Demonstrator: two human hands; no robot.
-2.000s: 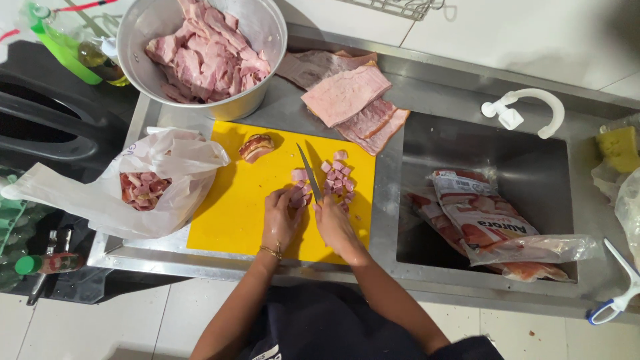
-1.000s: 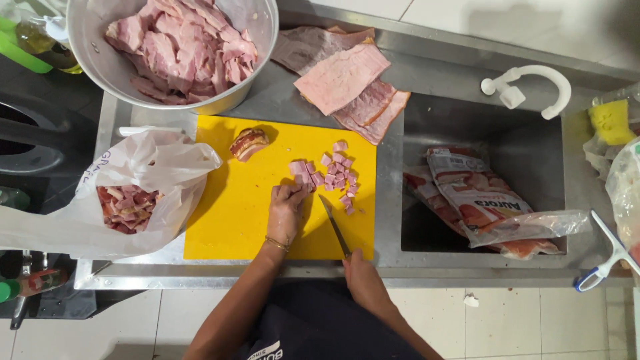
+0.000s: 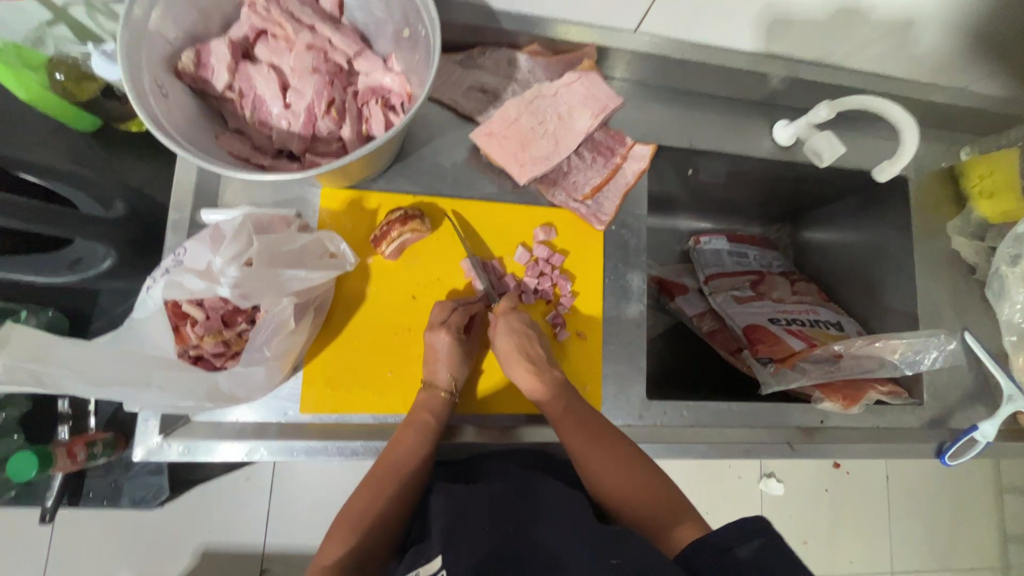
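Observation:
My right hand [image 3: 524, 346] is closed on the handle of a knife [image 3: 474, 258], whose blade points up and left across pink meat. Close beside it, my left hand [image 3: 453, 338] has bent fingers at the near edge of the partly cut meat [image 3: 500, 278]; whether they grip it is hidden. Diced meat [image 3: 546, 274] lies right of the blade. A browned chunk of bacon [image 3: 400, 232] rests at the upper left of the yellow cutting board [image 3: 360, 352]. Slabs of bacon [image 3: 546, 124] lie on the steel counter behind the board.
A metal pot [image 3: 136, 100] of meat pieces stands at the back left. Left of the board sits a white plastic bag [image 3: 296, 280] with cut meat. Bacon packages [image 3: 788, 312] lie in the sink [image 3: 848, 208], below a white faucet [image 3: 896, 120]. A brush-like tool [image 3: 988, 408] is at the right.
From one second ago, my right hand has moved up beside my left hand, and the knife blade has come over the meat. It pointed at the board's lower right part before.

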